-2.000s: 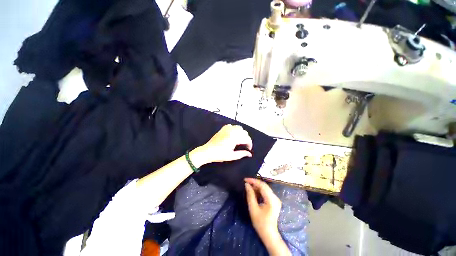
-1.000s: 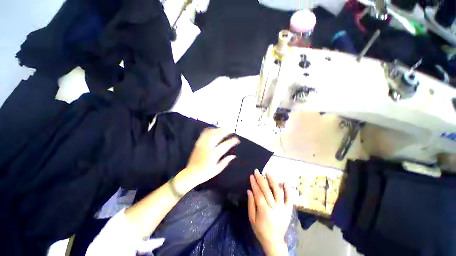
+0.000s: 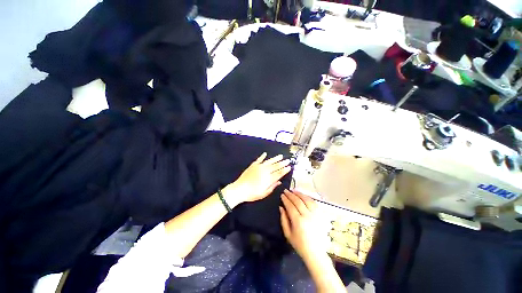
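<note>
A black cloth panel point(image 3: 252, 149) lies on the white table, its right edge at the needle area of the white sewing machine point(image 3: 366, 126). My left hand point(image 3: 260, 178) lies flat on the panel, fingers spread toward the presser foot. My right hand point(image 3: 300, 214) rests at the panel's right edge near the table's front, fingers extended. Neither hand visibly grips the cloth. The panel runs left into a large crumpled black garment mass point(image 3: 114, 154). The needle tip is too small to tell.
A dark stack of pieces point(image 3: 452, 252) sits below the machine arm at right. Flat black pieces point(image 3: 275, 74) lie behind the needle. A pink-topped pot point(image 3: 343, 67) stands behind the head. Thread cones point(image 3: 499, 60) stand at back right. The wooden table edge point(image 3: 348, 240) is chipped.
The panel and both hands have moved toward the needle area, and the panel edge now reaches it. My left hand has flattened. The view has shifted, showing more of the back.
</note>
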